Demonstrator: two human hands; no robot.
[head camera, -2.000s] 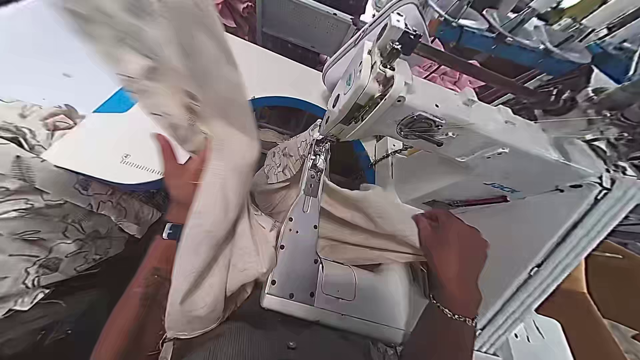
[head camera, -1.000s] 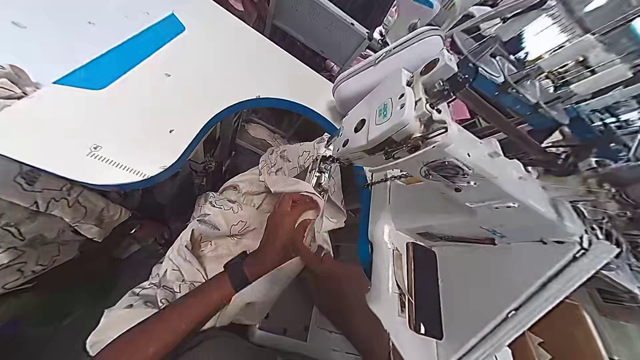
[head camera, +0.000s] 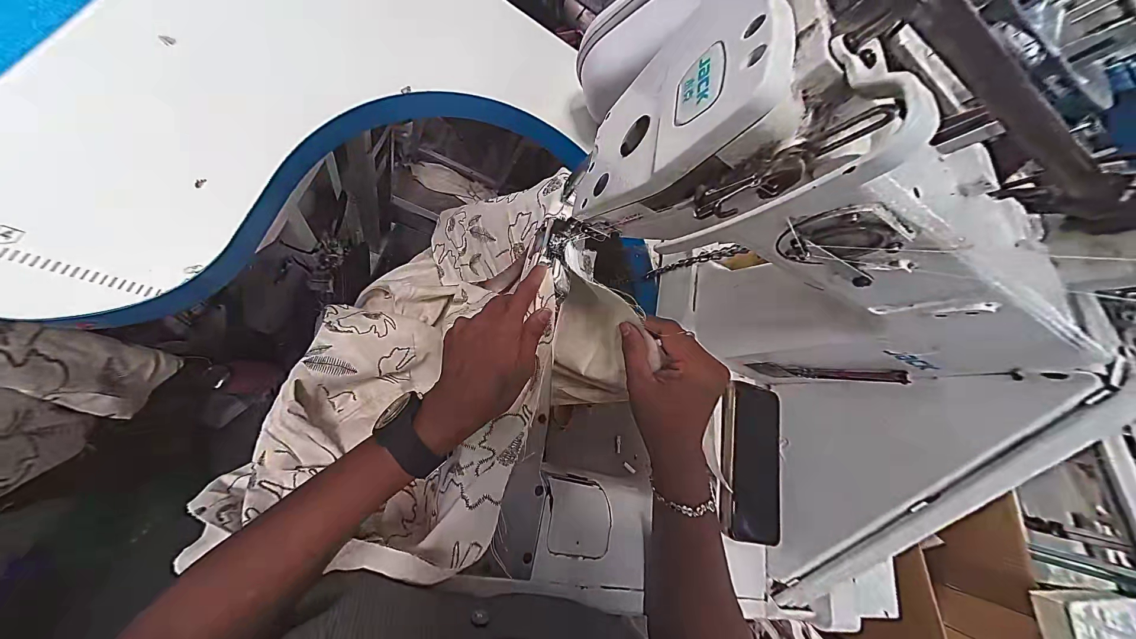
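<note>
A cream patterned fabric garment (head camera: 382, 355) drapes over the narrow arm of a white Jack sewing machine (head camera: 692, 98), its upper part at the presser foot (head camera: 557, 241). My left hand (head camera: 490, 355) lies on the fabric just below the foot, index finger stretched toward it; the hand presses the cloth without closing round it. To the right of the foot, my right hand (head camera: 670, 377) pinches the edge of a plain cream part of the fabric (head camera: 593, 342) between thumb and fingers. The needle itself is hard to make out.
A white table with a blue curved edge (head camera: 266, 186) extends at the left. More patterned fabric (head camera: 71, 390) hangs below it. A dark smartphone (head camera: 754, 461) rests by the machine body, right of my right wrist. Cardboard boxes (head camera: 976, 559) stand at lower right, and a metal bar (head camera: 1012, 98) crosses the upper right.
Two seconds ago my hands were wide apart with cloth lifted at the left; one second ago they were together near the foot. Now my right hand is apart from my left, pinching the fabric edge.
</note>
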